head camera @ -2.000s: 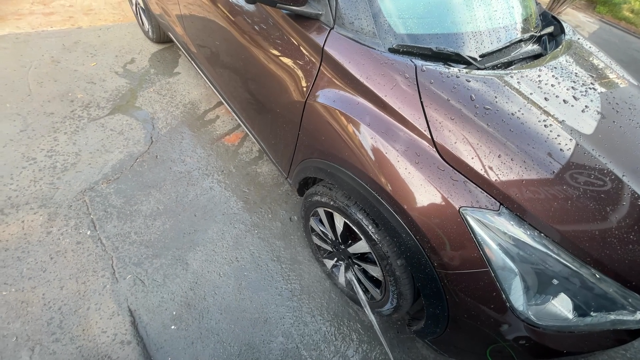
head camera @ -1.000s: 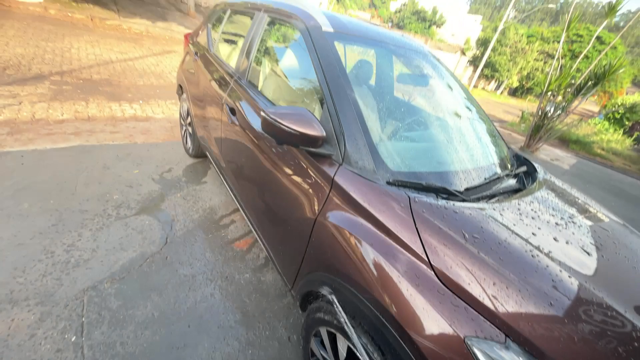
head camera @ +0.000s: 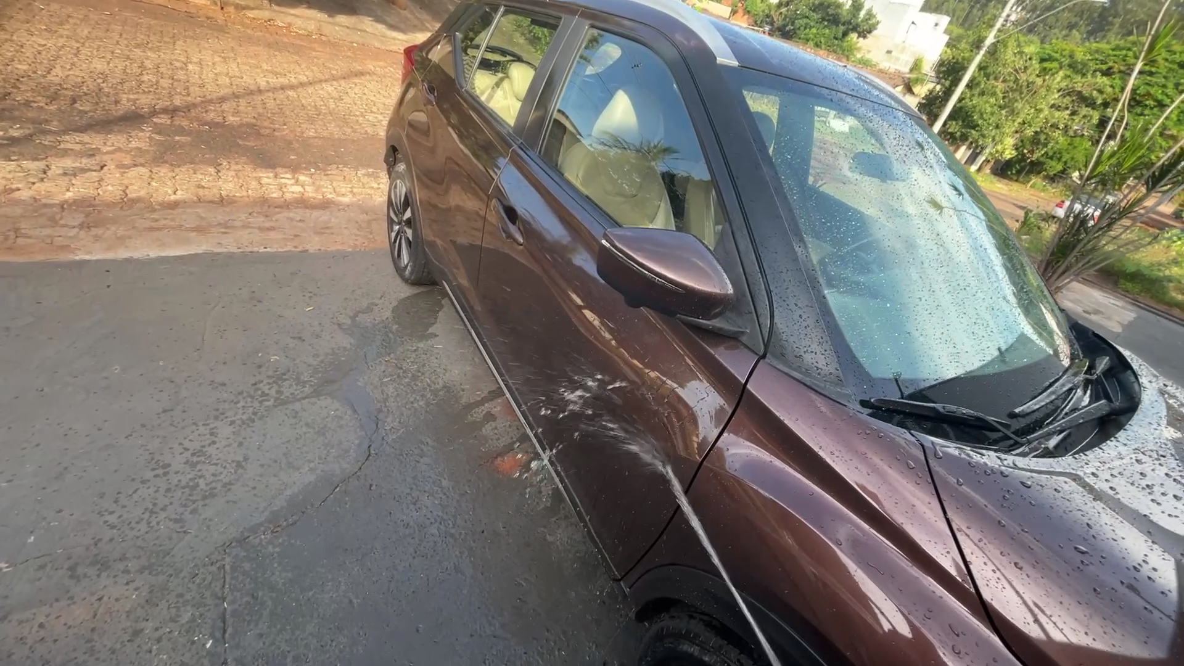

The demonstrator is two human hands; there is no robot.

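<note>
Neither of my hands is in the frame, and whatever the water comes from is hidden below the lower edge. A thin jet of water (head camera: 710, 546) rises from the bottom and splashes on the lower part of the front door (head camera: 592, 370) of a brown car. Drops cover the car's windshield (head camera: 916, 240) and its hood (head camera: 1064, 527). The side mirror (head camera: 666, 271) sticks out above the splash. Part of the front tire (head camera: 689, 640) shows at the bottom edge, and the rear wheel (head camera: 401, 222) stands farther back.
Wet, cracked pavement (head camera: 277, 444) runs along the car's side, with a reddish patch (head camera: 511, 463) near the sill. Paving stones (head camera: 203, 120) lie behind it. A spiky plant (head camera: 1110, 194) stands beyond the windshield, and a pole (head camera: 971, 69) rises behind.
The jet has moved from the front wheel to the front door, where it now splashes. The view has swung up and toward the rear of the car.
</note>
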